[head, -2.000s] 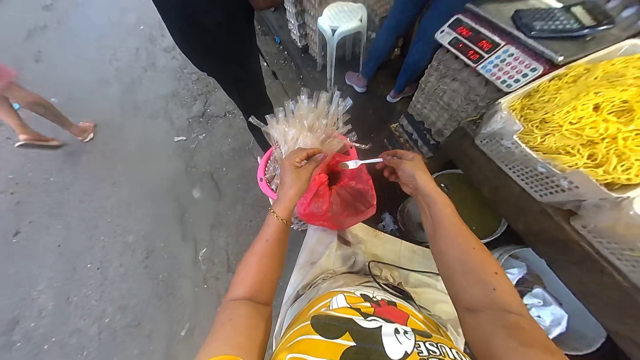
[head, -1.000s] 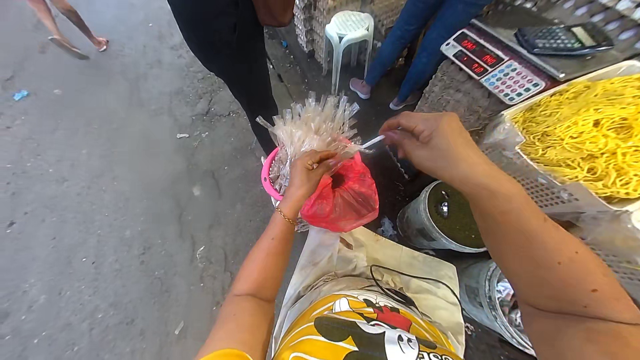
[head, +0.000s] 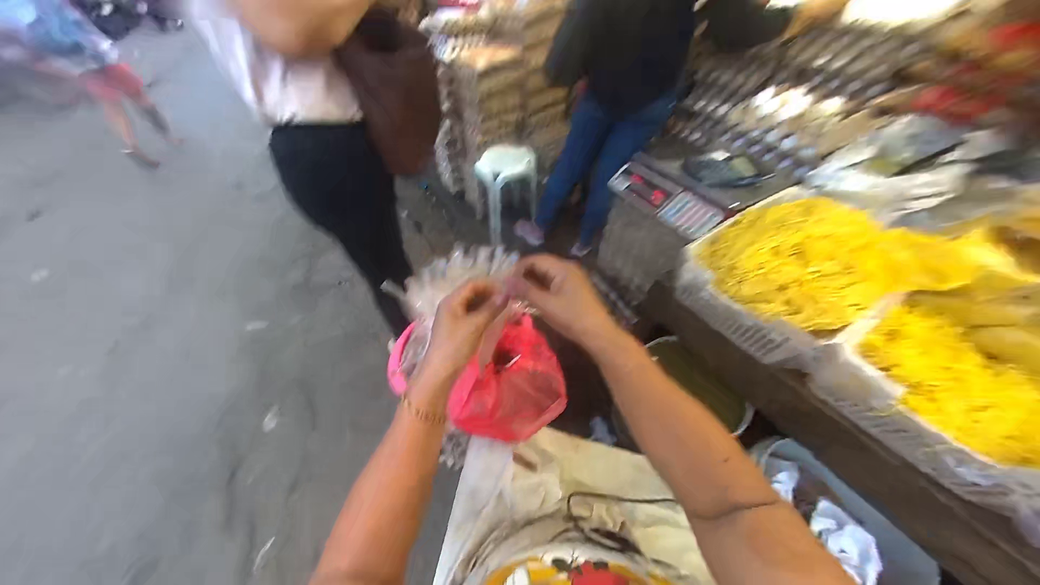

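Note:
My left hand (head: 465,321) and my right hand (head: 561,296) meet fingertip to fingertip, pinching a narrow clear plastic piece (head: 492,333) between them. Right below hangs a red plastic bag (head: 516,394), its mouth partly open with something dark inside. Behind my left hand, many clear plastic strips or small packets (head: 443,280) stand bunched in a container with a pink rim (head: 396,361). Blur hides the finer details at my fingertips.
Yellow noodles (head: 796,260) fill lined crates at the right, near a digital scale (head: 666,199). Buckets (head: 707,382) stand below. A pale plastic stool (head: 505,166), a person in black trousers (head: 341,195) and a person in jeans (head: 605,138) are ahead.
My right hand has come back to my left, after being raised to the right with a white strip one second ago. The view has tilted up, showing more of the stall and people.

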